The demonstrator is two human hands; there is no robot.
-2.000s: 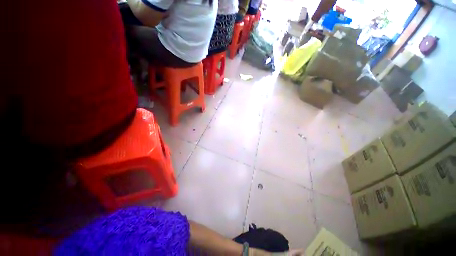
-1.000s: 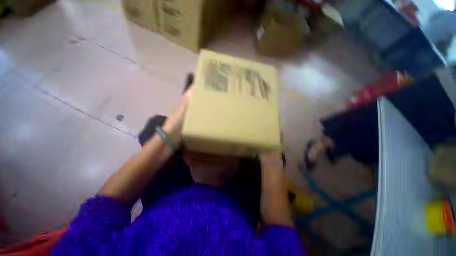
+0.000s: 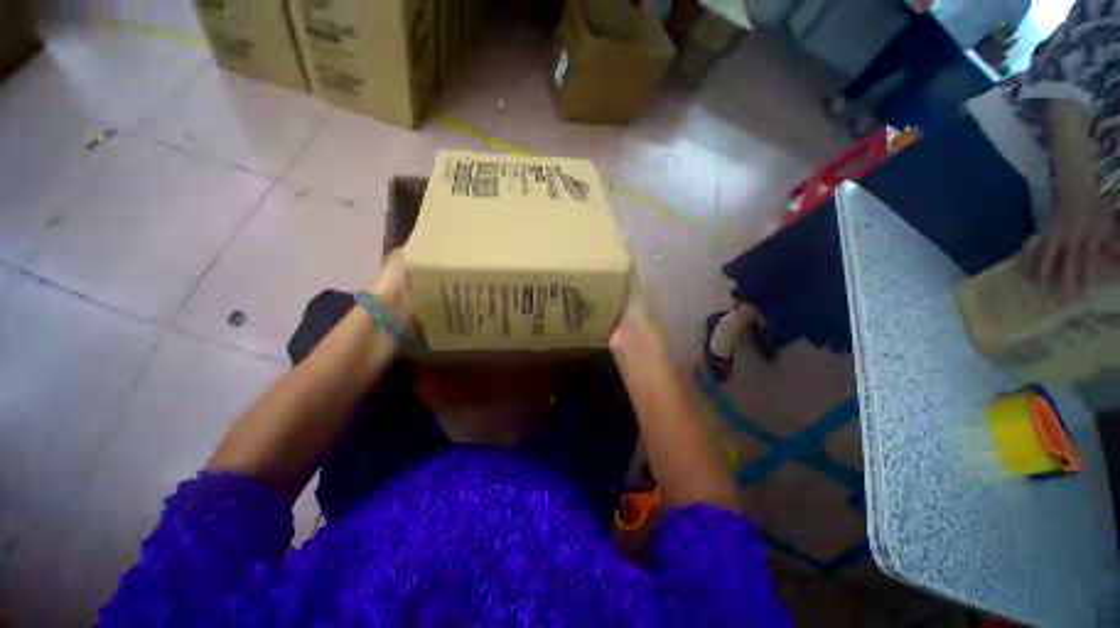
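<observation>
A small tan inner carton [image 3: 516, 233] with black print is held closed between my two hands, above my knees. My left hand [image 3: 396, 301] grips its left side; a greenish band is on the wrist. My right hand [image 3: 630, 321] grips its lower right side, and its fingers are partly hidden. Behind and below the carton, part of a shipping carton [image 3: 404, 209] shows, with a dark inside; most of it is hidden.
Sealed master cartons [image 3: 356, 55] stand on the floor ahead, an open carton [image 3: 610, 61] beside them. At right, a speckled table [image 3: 915, 491] with blue legs holds a yellow-orange tape dispenser [image 3: 1034, 432]. A person stands behind it, a hand on a tan box [image 3: 1044, 313].
The view has swung from the stools and seated people to my lap and the table. The inner carton, blurred a second ago, is now tipped so its printed side shows, still between both hands.
</observation>
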